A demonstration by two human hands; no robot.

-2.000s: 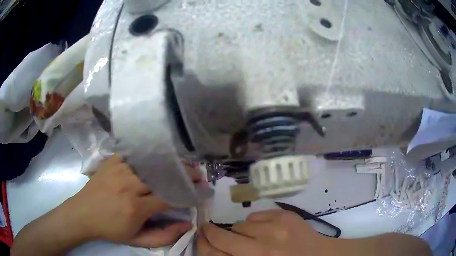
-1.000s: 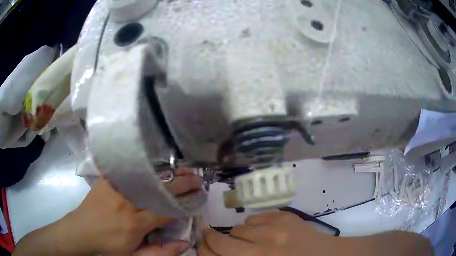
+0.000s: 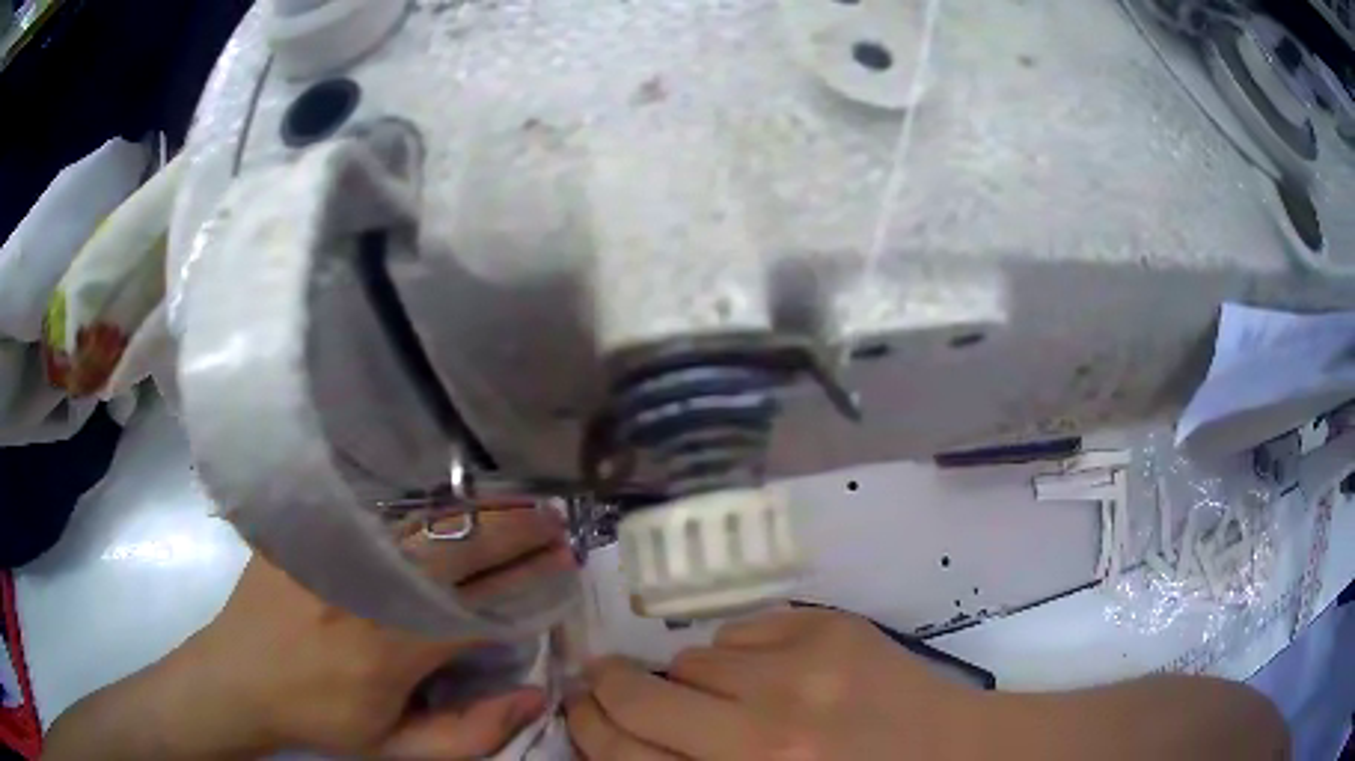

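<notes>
A big off-white sewing machine head (image 3: 595,179) fills the upper view, with its cream ribbed tension dial (image 3: 713,553) low in the middle. White lining fabric (image 3: 547,734) shows at the bottom edge between my hands. My left hand (image 3: 349,662) grips it, partly hidden behind the machine's curved lever guard. My right hand (image 3: 758,691) presses its fingertips on the fabric's right side, close to my left fingers. The needle area is mostly hidden behind the head. Black thread snips (image 3: 951,663) lie partly under my right hand.
White narrow strips (image 3: 1107,506) and a clear plastic bag (image 3: 1211,558) lie on the right. A dark phone (image 3: 1008,451) lies under the arm. A white paper slip (image 3: 1275,375) hangs at the right. A patterned cloth wrap (image 3: 112,298) and a red edge (image 3: 15,654) are at the left.
The machine head has shifted left in view. My right hand now covers more of the snips. Both hands stay at the fabric, with less of it showing between them.
</notes>
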